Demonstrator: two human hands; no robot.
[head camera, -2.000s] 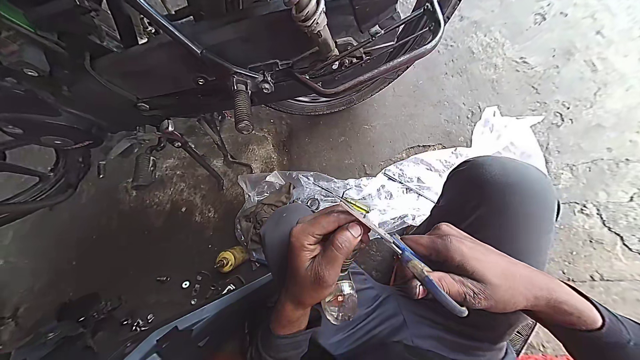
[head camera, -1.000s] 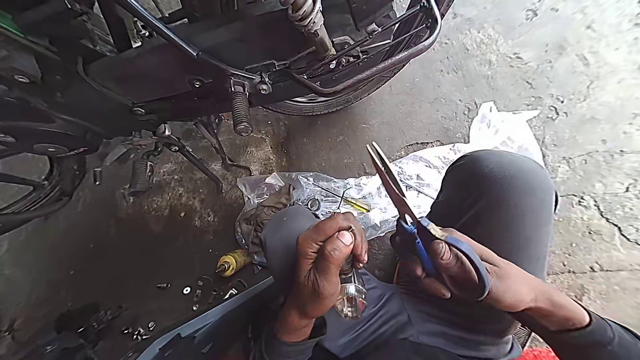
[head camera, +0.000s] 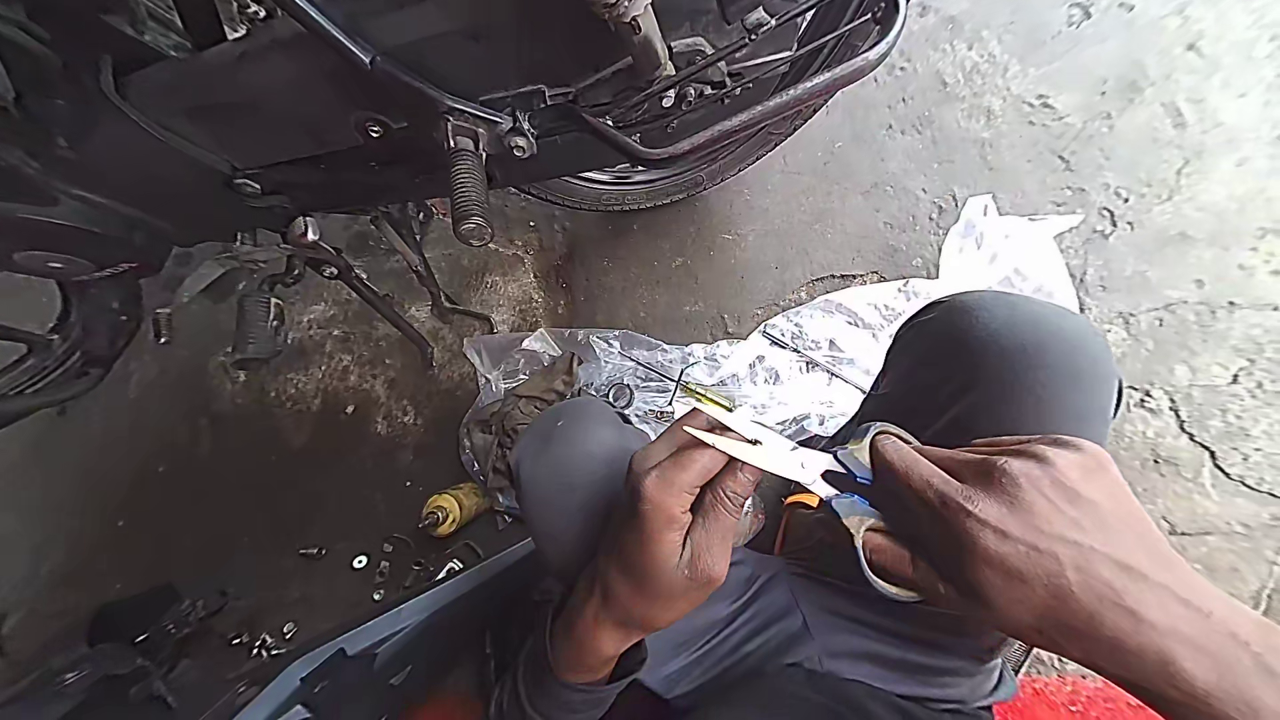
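In my right hand (head camera: 960, 520) is a pair of scissors (head camera: 790, 458) with blue and pale handles, fingers through the loops. The blades are parted, and their tips lie at the fingertips of my left hand (head camera: 680, 510). That hand is closed around a clear, rounded object (head camera: 750, 520), mostly hidden behind the fingers and thumb. A thin dark wire (head camera: 682, 382) rises just above the left fingers; where it ends is hidden. Beyond the hands, a yellow-handled screwdriver (head camera: 708, 397) and a small ring (head camera: 620, 396) rest on a clear plastic sheet (head camera: 840, 320).
A motorcycle with a footpeg (head camera: 468, 195) and rear tyre (head camera: 680, 185) stands ahead. A yellow bottle-like object (head camera: 455, 508) and loose metal parts (head camera: 265, 640) lie on the left floor, near a blue-grey tray edge (head camera: 400, 620). A thin metal rod (head camera: 815, 360) is on the sheet.
The scissors, held upright and apart from my left hand one second ago, have come down to its fingertips. The clear object that showed below my left hand is now mostly covered.
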